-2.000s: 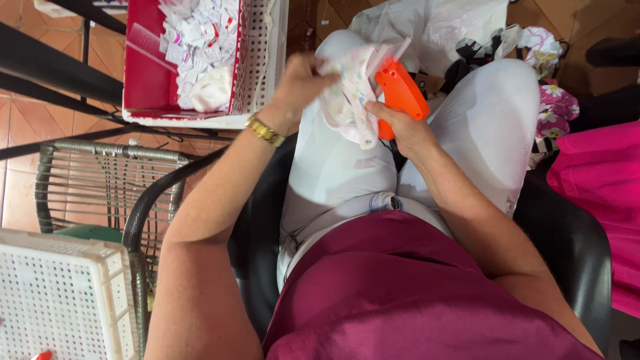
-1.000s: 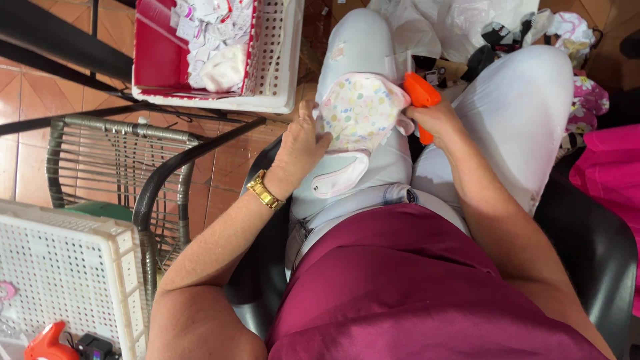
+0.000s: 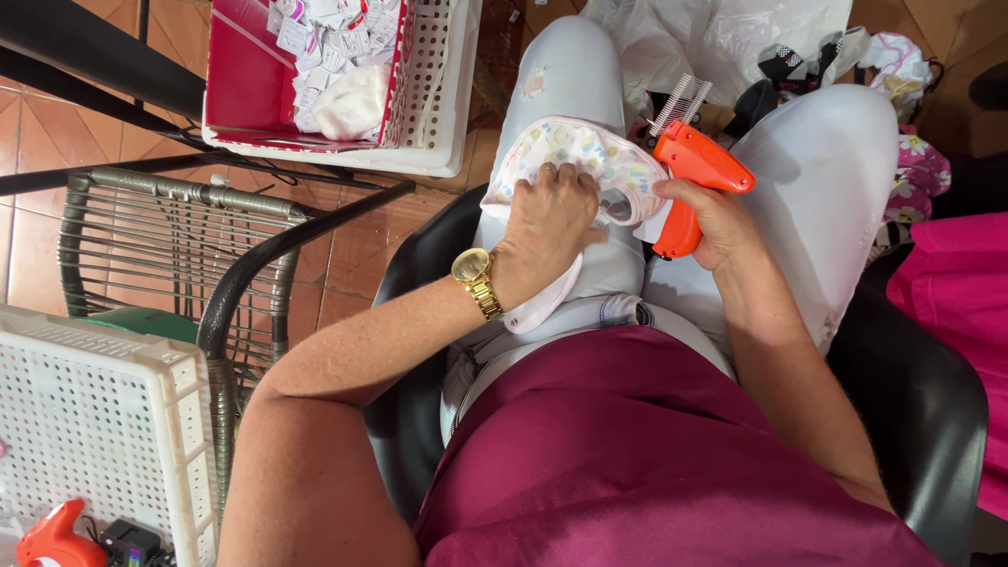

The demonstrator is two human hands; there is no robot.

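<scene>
A baby bib of patterned cloth (image 3: pixel 598 146) with pale pink edging lies over my thigh. On top of it rests my left hand (image 3: pixel 551 213), fingers bent against the cloth; whether they pinch it cannot be told. My right hand (image 3: pixel 717 220) is wrapped around the handle of an orange tagging gun (image 3: pixel 705 161), its thumb at the bib's right edge. A comb of clear plastic fasteners (image 3: pixel 683 101) sticks up from the gun. Beside the handle, a white piece (image 3: pixel 652 224) shows partly under the bib. The bib's plain lower part (image 3: pixel 543 303), with a snap, hangs below my left wrist.
A red box (image 3: pixel 252 94) of printed tags and a white cloth (image 3: pixel 354 102) sits in a white perforated crate (image 3: pixel 441 150). Another white crate (image 3: pixel 87 394), a second orange tagging gun (image 3: pixel 59 539) and a corded chair (image 3: pixel 181 252) are at left. Plastic bags (image 3: pixel 717 39) and clothes lie beyond my knees.
The bib, held up between both hands two seconds ago, now lies over my thigh. My left hand has moved from its left edge onto its middle. The tagging gun stays in my right hand.
</scene>
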